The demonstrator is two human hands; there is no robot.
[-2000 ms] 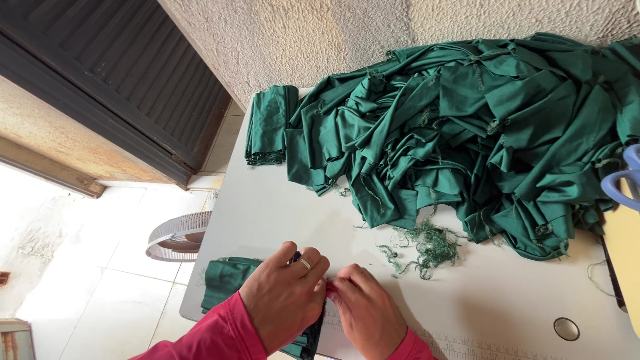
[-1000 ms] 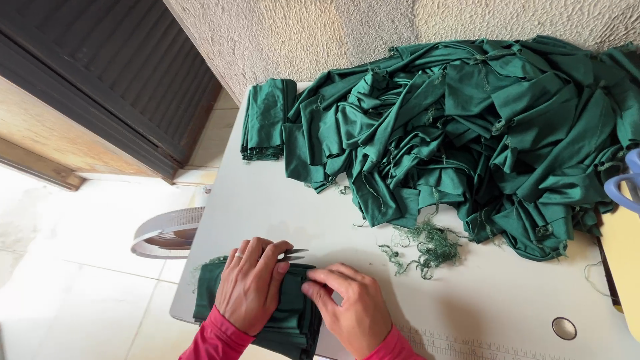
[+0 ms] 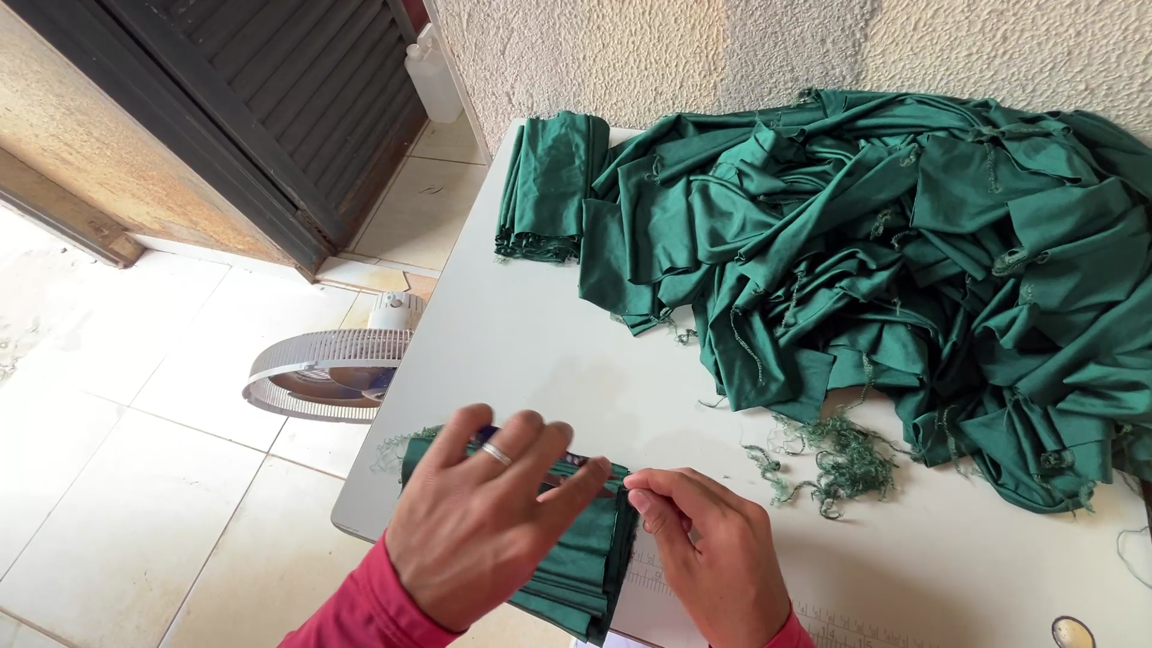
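Observation:
My left hand [image 3: 490, 513], a ring on one finger, holds a small cutting tool with a dark handle and metal blades [image 3: 553, 481], partly hidden by the fingers. It is over a stack of folded green fabric pieces [image 3: 576, 576] at the table's near left edge. My right hand [image 3: 711, 549] has its thumb and index finger together at the stack's right corner; whether a thread is between them cannot be seen. A second green stack [image 3: 553, 180] lies farther back, beside a large heap of green fabric [image 3: 855, 243] with loose thread ends.
Green thread scraps [image 3: 841, 463] lie on the white table [image 3: 540, 360] before the heap. A ruler scale [image 3: 837, 625] is marked along the near part. A fan [image 3: 328, 373] stands left of the table, a textured wall [image 3: 648, 54] behind it, and a plastic jug [image 3: 434, 76] by the louvered door.
My left hand has lifted from lying flat on the near stack, its fingers now spread around the cutting tool. My right hand's thumb and index finger have closed together at the stack's corner.

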